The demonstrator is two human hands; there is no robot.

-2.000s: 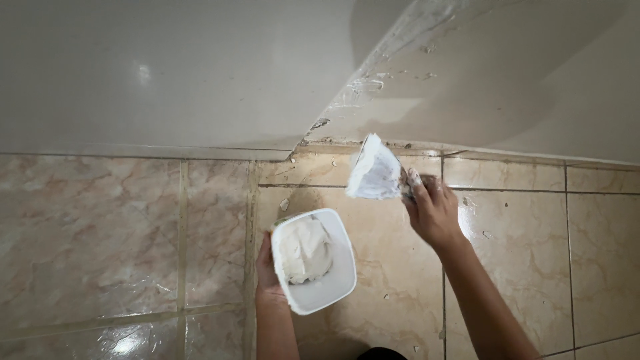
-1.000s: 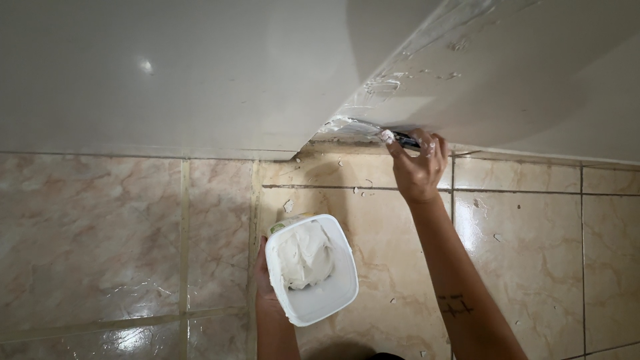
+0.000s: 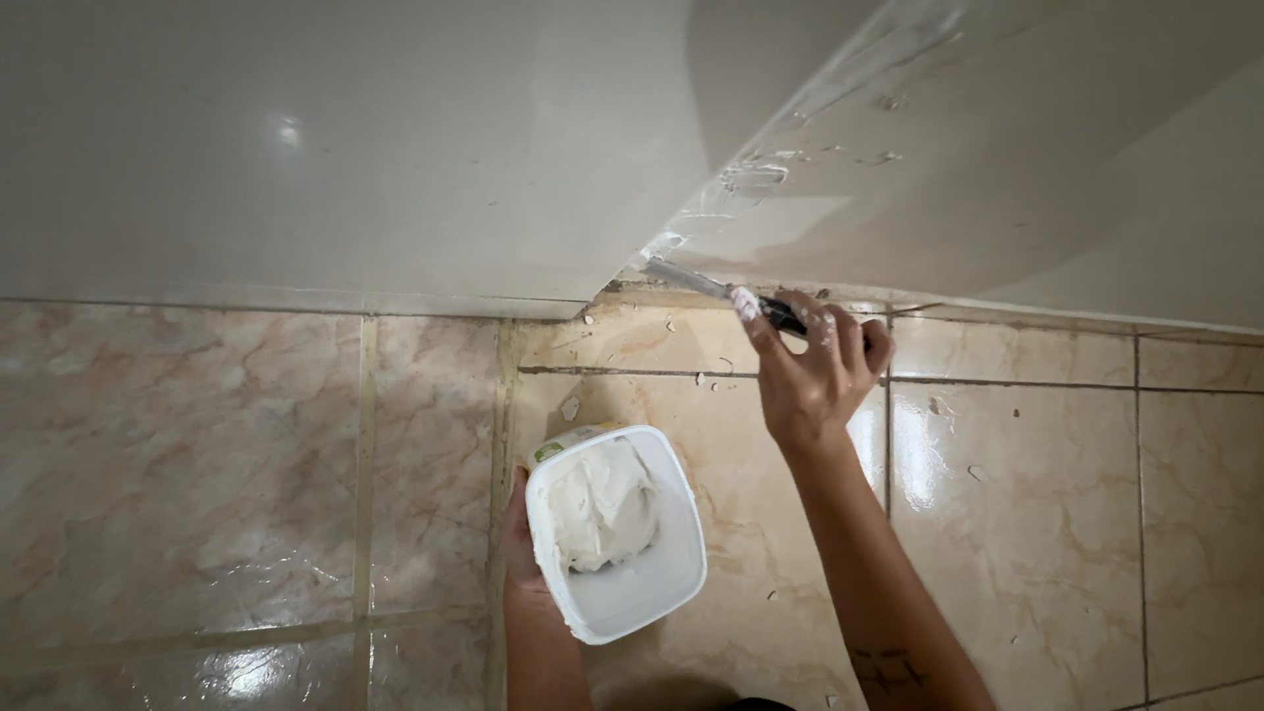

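My right hand [image 3: 815, 365] grips the black handle of a putty knife [image 3: 691, 279], with white paste smeared on the fingers. The blade's far end meets the lower part of the wall corner [image 3: 657, 247], where wet white filler [image 3: 755, 178] lies in rough streaks up the edge. Lower down, my left hand [image 3: 523, 538] holds a white plastic tub [image 3: 637, 597] by its left side, tilted so that the inside shows. White filler paste [image 3: 602, 504] fills its upper part. Most of my left hand's fingers are hidden behind the tub.
Glossy painted walls [image 3: 346, 158] meet the floor on both sides of the corner. Pinkish marbled tiles [image 3: 178, 444] lie to the left and beige tiles [image 3: 1017, 513] to the right. Small flakes [image 3: 570, 407] are scattered on the floor near the corner.
Two seconds ago my right hand held the paste-loaded blade over the floor; it has moved up to the wall corner. The blade now shows much less paste. My left hand still holds the tub.
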